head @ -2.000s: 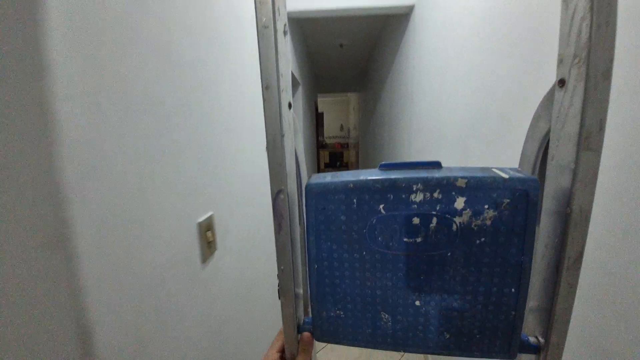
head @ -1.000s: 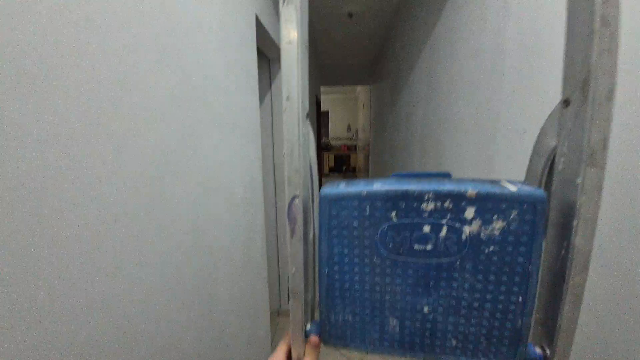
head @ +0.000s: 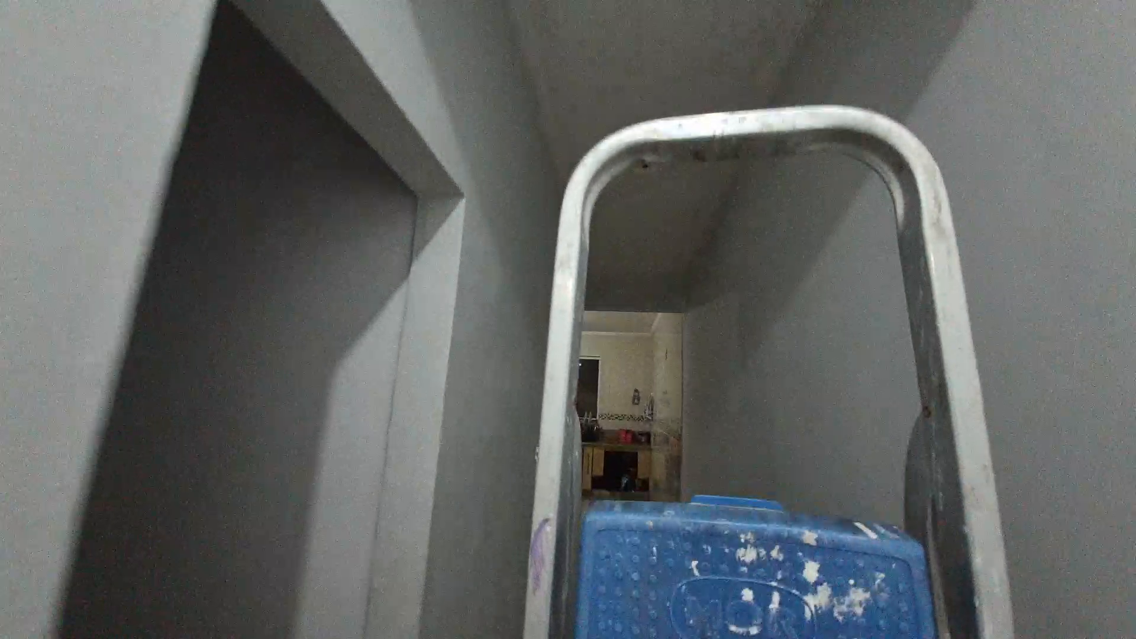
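Observation:
A metal stepladder stands upright in front of me, its rounded top frame (head: 745, 120) arching against the hallway. Between its side rails sits a blue plastic platform (head: 657, 577), spotted with white paint and bearing raised lettering; its lower part is cut off by the bottom edge of the view. Neither my left hand nor my right hand shows now, so what they hold or touch is hidden.
On the left a doorway (head: 257, 355) opens in the grey wall. Another wall (head: 1047, 311) runs along the right. At the hallway's far end is a lit room with a counter (head: 621, 439) and several small items on it.
The view has tilted up and moved on to the doorway, bringing the ladder's rounded top into sight. My left hand, earlier at the lower left rail, is out of view.

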